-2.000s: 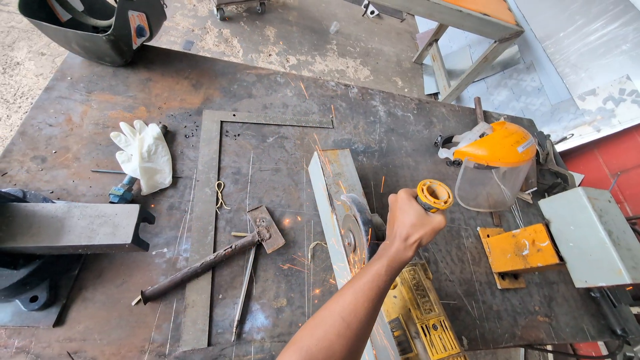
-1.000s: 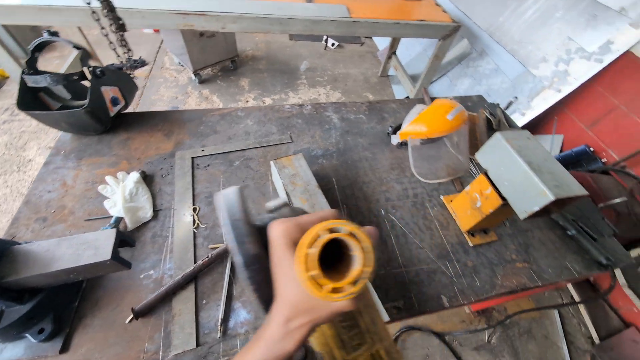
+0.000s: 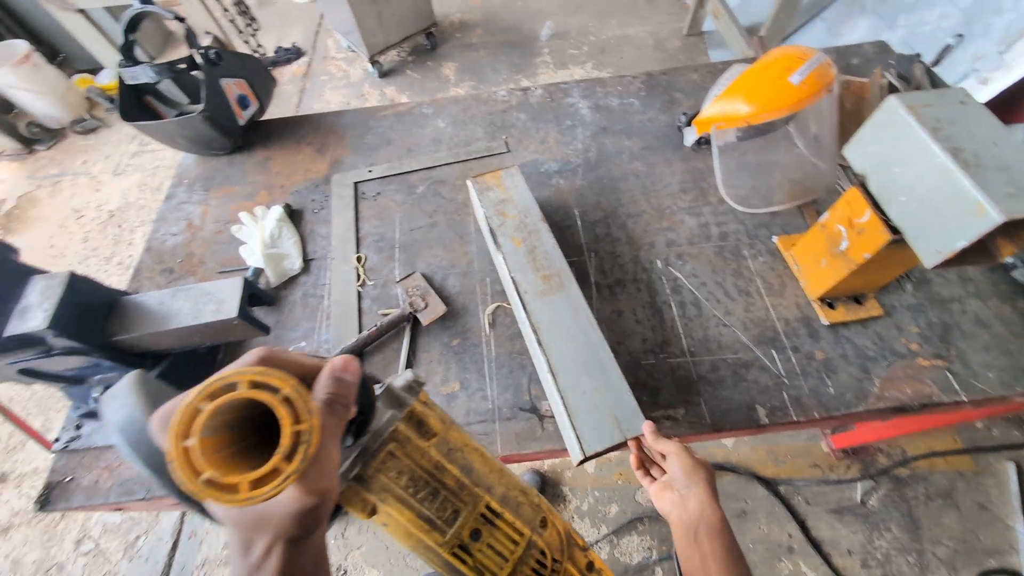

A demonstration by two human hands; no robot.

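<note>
My left hand (image 3: 296, 448) grips the yellow side handle (image 3: 244, 436) of a yellow DeWalt angle grinder (image 3: 472, 488), at the lower left, partly over the table's edge. The grinder's disc and guard are blurred and partly behind the hand. A grey steel channel or box piece (image 3: 560, 312) lies slantwise on the steel table (image 3: 688, 264), its near end by the front edge. My right hand (image 3: 672, 468) holds that near right corner, thumb above and fingers at the end. Left of the piece are a hammer with a metal handle (image 3: 424, 300) and a large steel square (image 3: 346, 256).
A welding helmet (image 3: 192, 96) sits at the back left, with a white glove (image 3: 272, 244) nearer. A vise (image 3: 184, 312) stands at left. An orange face shield (image 3: 768, 120), an orange bracket (image 3: 848, 248) and a grey metal box (image 3: 936, 168) are at right. A black cable (image 3: 776, 488) hangs below the front edge.
The grinder has moved off the grey steel piece to the left, still in my left hand. Sparks seen two seconds ago are gone. My right hand has come into view at the piece's near end.
</note>
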